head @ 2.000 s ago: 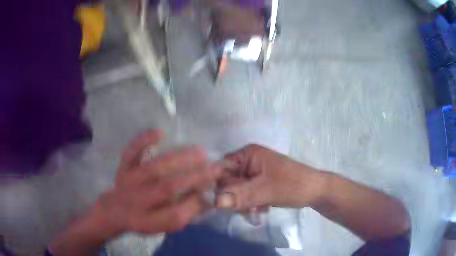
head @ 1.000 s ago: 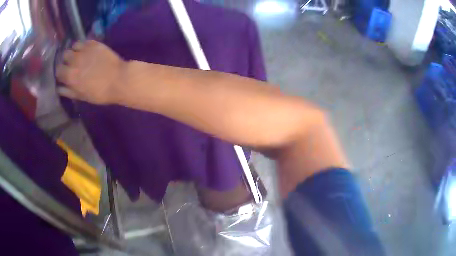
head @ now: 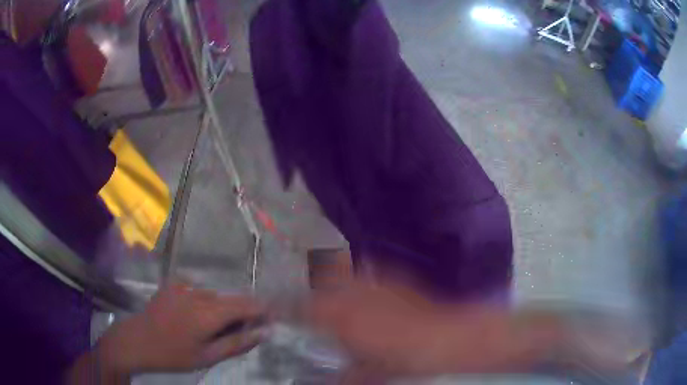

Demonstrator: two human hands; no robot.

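A dark purple jacket (head: 392, 150) hangs in the middle, its lower part slanting to the right. My left hand (head: 199, 327) is low at the left, fingers pointing right. My right hand (head: 361, 319) is low in the middle, in front of the jacket's lower end, and strongly blurred. The fingertips of both hands are close together. Shiny clear film (head: 297, 352) shows below and between them. Blur hides whether either hand grips it.
More purple garments (head: 38, 150) hang at the left by a curved metal rail (head: 45, 256). A yellow cloth (head: 137, 192) hangs beside them. Thin metal rail bars (head: 218, 135) stand behind. Blue crates (head: 636, 83) are on the grey floor at the upper right.
My right hand has come down from the purple garment at the upper left to the lower middle. My left hand has come into view. The purple jacket appears further right, and the white bar across it is gone.
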